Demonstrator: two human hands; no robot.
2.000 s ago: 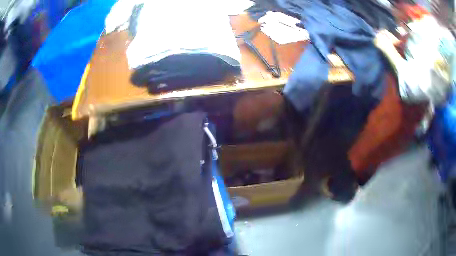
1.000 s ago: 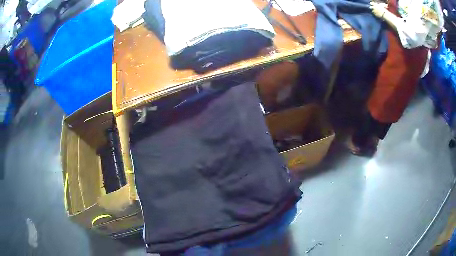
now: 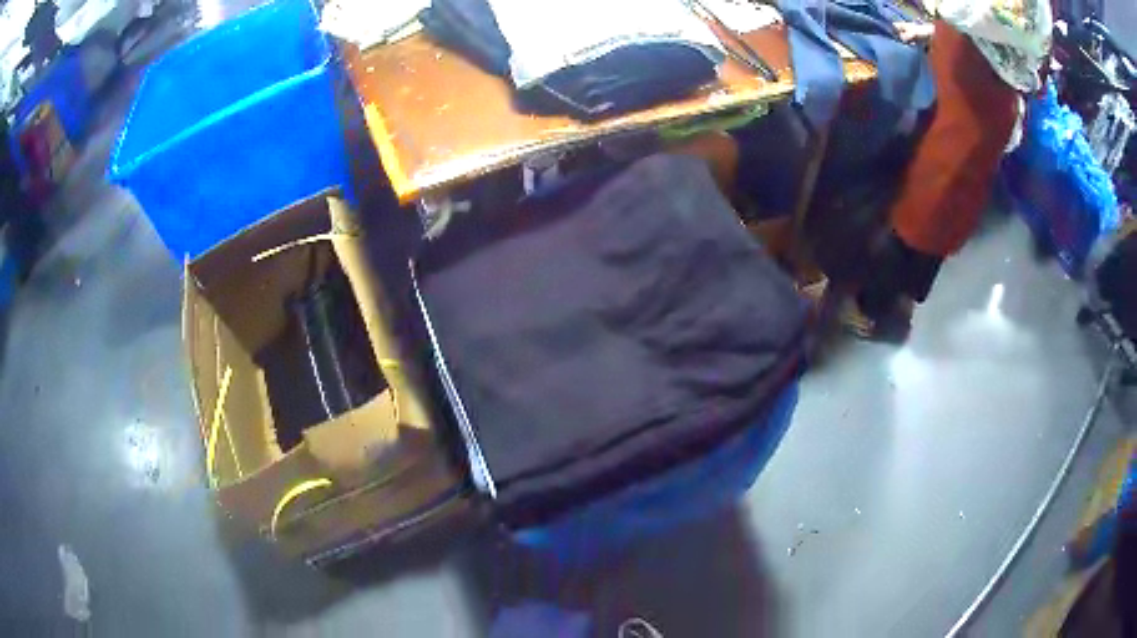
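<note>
No hand of mine shows in the frame. Nearest in front of me is a stack of folded dark garments (image 3: 611, 337), flat-topped, with a thin white edge on its left side. It sits on something blue (image 3: 673, 499) that shows under its lower edge; I cannot tell if that is a bag or a bin. The stack stands against the front of the brown work table (image 3: 461, 125). On the table lie dark folded garments (image 3: 623, 81) with white cloth (image 3: 599, 28) over them.
An open brown carton (image 3: 225, 374) with dark items inside stands left of the stack. A large blue bin (image 3: 237, 137) is behind it. Blue-grey cloth (image 3: 817, 62) and a rust-red cloth (image 3: 954, 150) hang at the table's right. A blue plastic bag (image 3: 1066, 175) lies far right.
The view has swung left, so the table, stack and bin sit further right. More of the carton and blue bin shows. The picture is sharper than two seconds ago.
</note>
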